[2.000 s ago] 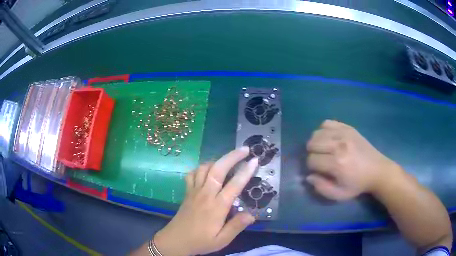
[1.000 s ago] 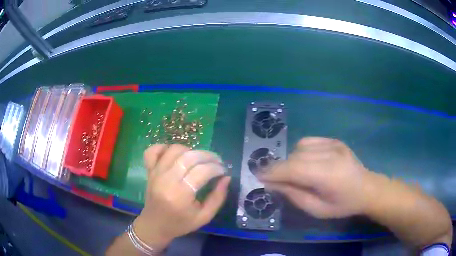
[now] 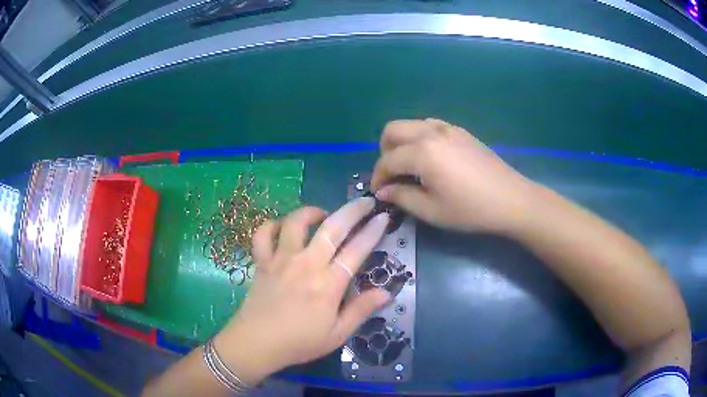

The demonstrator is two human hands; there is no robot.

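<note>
The grey-black unit with three round fan-like openings [image 3: 401, 298] lies lengthwise away from me on the dark green bench. My left hand [image 3: 302, 295], with pale coverings on two fingers, lies over its left side, fingertips at the far opening and fingers apart. My right hand [image 3: 446, 174] has its fingertips pinched together at that same far opening, which the hands partly cover. Any part between the right fingertips is too small or hidden to tell. Small copper-coloured parts and thin rings [image 3: 232, 225] lie piled on the green mat [image 3: 182, 287].
A red bin [image 3: 143, 248] with more copper-coloured parts stands on the mat's left side. Clear ribbed trays [image 3: 58, 225] are left of it. A metal rail [image 3: 349, 27] crosses beyond the bench, with a dark flat unit [image 3: 240, 8] past it. Blue tape [image 3: 543, 153] marks the bench edges.
My right hand has moved from the middle opening to the far one. My left hand has moved from beside the unit onto its left side. The camera view has shifted slightly.
</note>
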